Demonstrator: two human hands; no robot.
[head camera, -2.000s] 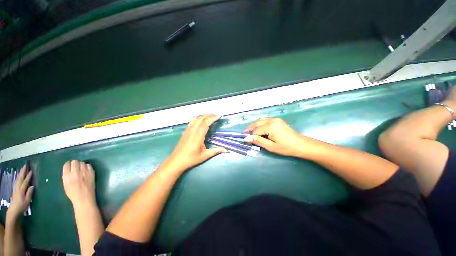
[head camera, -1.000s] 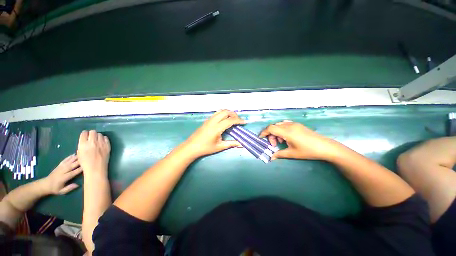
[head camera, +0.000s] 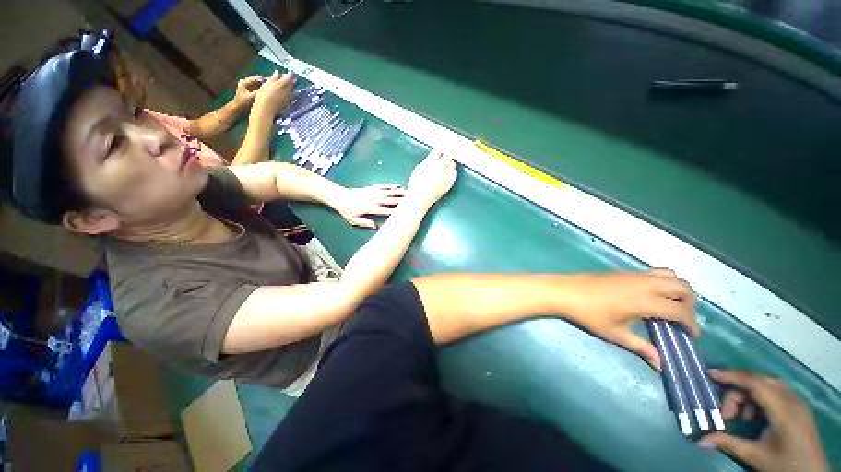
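A small row of dark pens (head camera: 682, 373) with pale streaks and white ends lies side by side on the green bench at the lower right. My left hand (head camera: 636, 309) rests over the far ends of the pens, fingers on top and thumb at their side. My right hand (head camera: 770, 424) is at the near, white-ended side, fingertips and thumb around the right edge of the row. It is partly cut off by the picture's lower edge.
A white rail (head camera: 599, 203) with a yellow tape mark (head camera: 518, 166) divides bench and dark belt. One pen (head camera: 693, 85) lies on the belt. A seated person (head camera: 184, 286) is at left, arms on the bench. Beyond are a pen pile (head camera: 323, 134), another worker's hands, cartons (head camera: 143, 396) and blue bags.
The view has swung left, bringing the neighbour and cartons into the picture and my hands to the lower right. The pens, fanned earlier, now lie evenly side by side.
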